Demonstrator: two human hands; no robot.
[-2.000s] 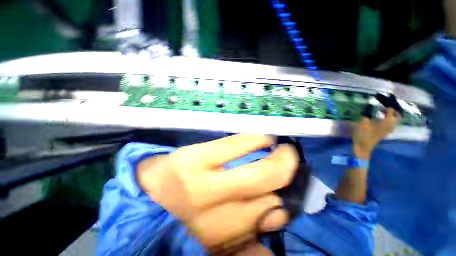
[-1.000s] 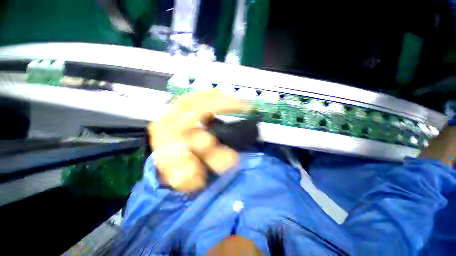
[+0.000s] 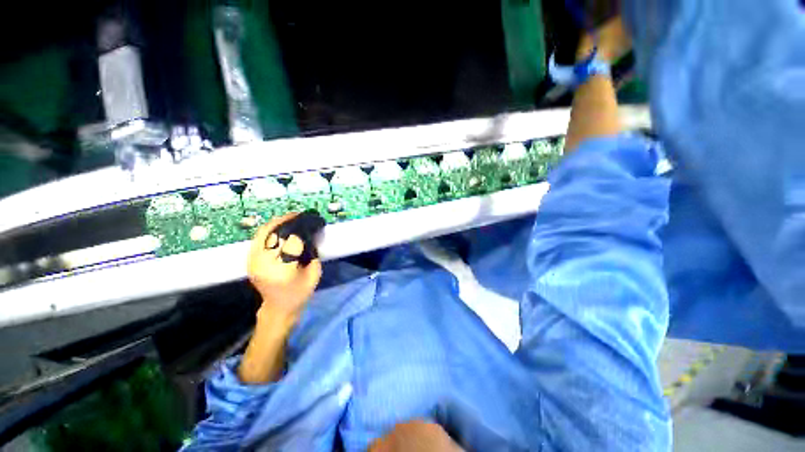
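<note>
A green PCB panel (image 3: 388, 187) with a row of pale rounded marks and dark notches lies between the white conveyor rails (image 3: 397, 221). My left hand (image 3: 287, 252) is at the near rail, over the left part of the panel. Its fingers are curled, with black coverings on the fingertips. Whether it pinches a small part cannot be told. My right arm reaches past the far rail at the upper right. My right hand (image 3: 609, 37) shows only in part near dark surroundings, its fingers hidden. A light blue wrist strap (image 3: 578, 71) is on that wrist.
A dark bin area (image 3: 388, 66) lies beyond the far rail. A shiny clump (image 3: 159, 141) stands beyond it at left. A person in a blue smock (image 3: 741, 177) is close on the right. A dark rack with green boards (image 3: 106, 406) is at lower left.
My right hand has moved from the right end of the rails to beyond the far rail. My left hand stays near the panel's left part. The view has shifted and tilted.
</note>
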